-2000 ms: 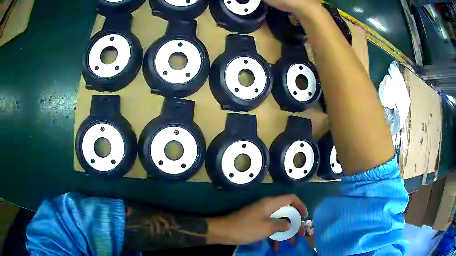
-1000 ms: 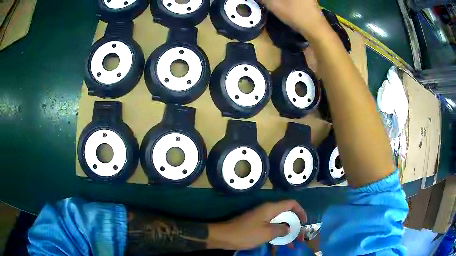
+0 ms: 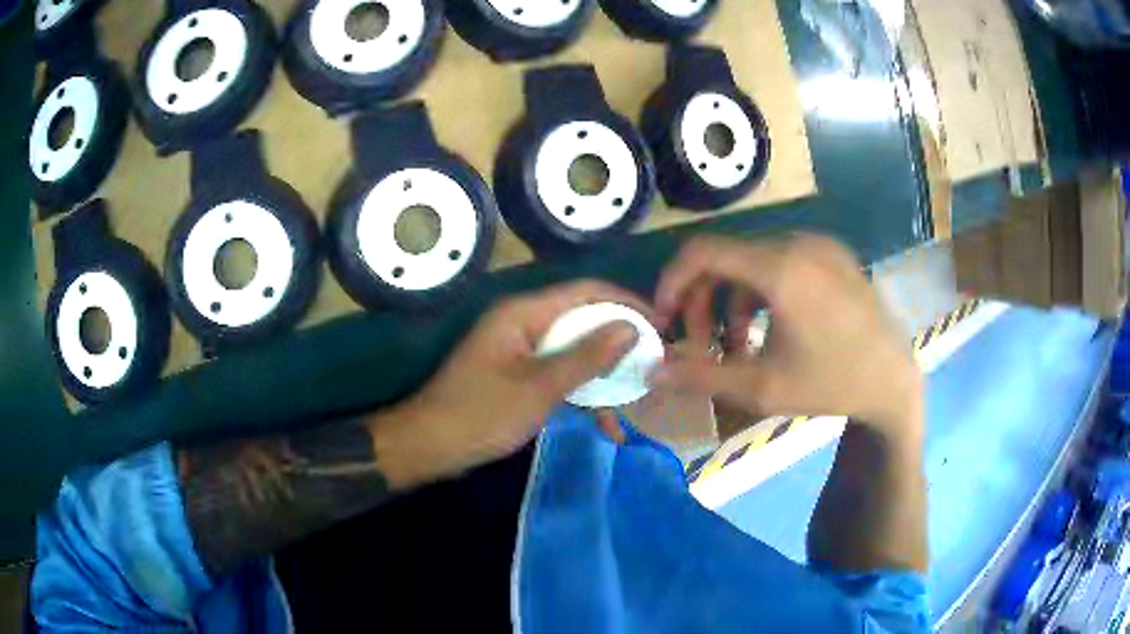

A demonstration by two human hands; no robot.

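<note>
My left hand (image 3: pixel 514 365) holds a white ring pad (image 3: pixel 605 356) just in front of the bench edge, with the thumb across its face. My right hand (image 3: pixel 787 328) is beside the pad, fingers curled and blurred; I cannot tell whether it grips the pad or something small between its fingers. Black housings (image 3: pixel 359 266) lie in rows on a tan cardboard sheet (image 3: pixel 793 161). The housings in view carry white ring pads with a centre hole and small holes around it. Some housings are cut off by the top edge.
Tan flattened cardboard (image 3: pixel 973 81) lies at the bench's right end, beside clear plastic (image 3: pixel 855 105). Brown cartons (image 3: pixel 1066 242) stand below the bench edge at right. Yellow-black striped tape (image 3: pixel 960 328) crosses the light blue floor (image 3: pixel 1016 409).
My view has shifted right, so the rows sit further left and higher. My right hand has come back from the far housings to beside the pad in my left hand.
</note>
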